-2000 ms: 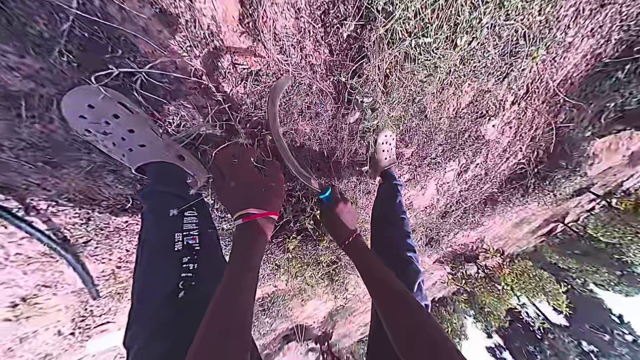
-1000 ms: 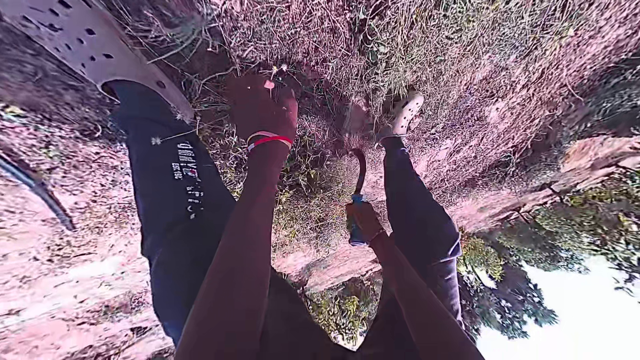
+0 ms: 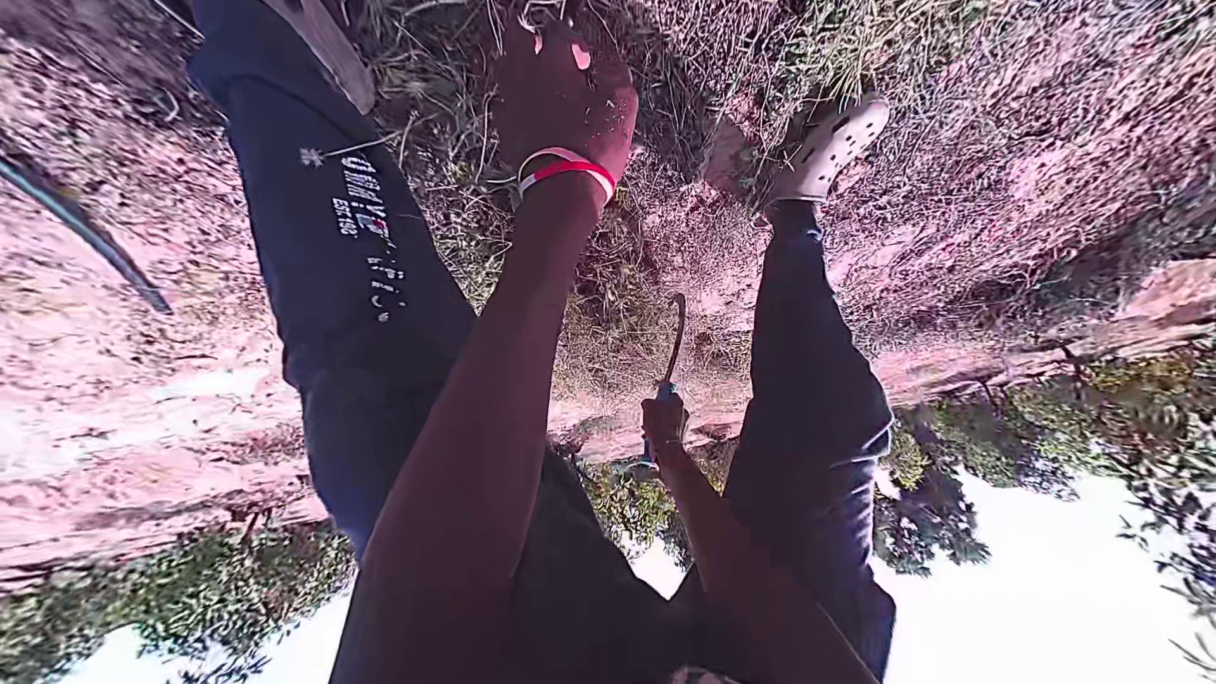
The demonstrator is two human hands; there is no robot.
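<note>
My left hand, with red and white bands at its wrist, is closed around dry grass stems at the top of the view; its fingertips are partly hidden. Lower down, between the legs, my right hand grips the blue handle of a sickle. The sickle's thin curved blade points up the view and stands apart from the grass in my left hand.
Dark trouser legs flank the arms. A light clog with holes is on the right foot. Dry grass covers the ground near the feet. A dark hose-like thing lies at left. Bushes show below.
The sickle in my right hand has moved away from beside my left hand, down the view between the legs. The view has shifted, with bushes and sky now showing more.
</note>
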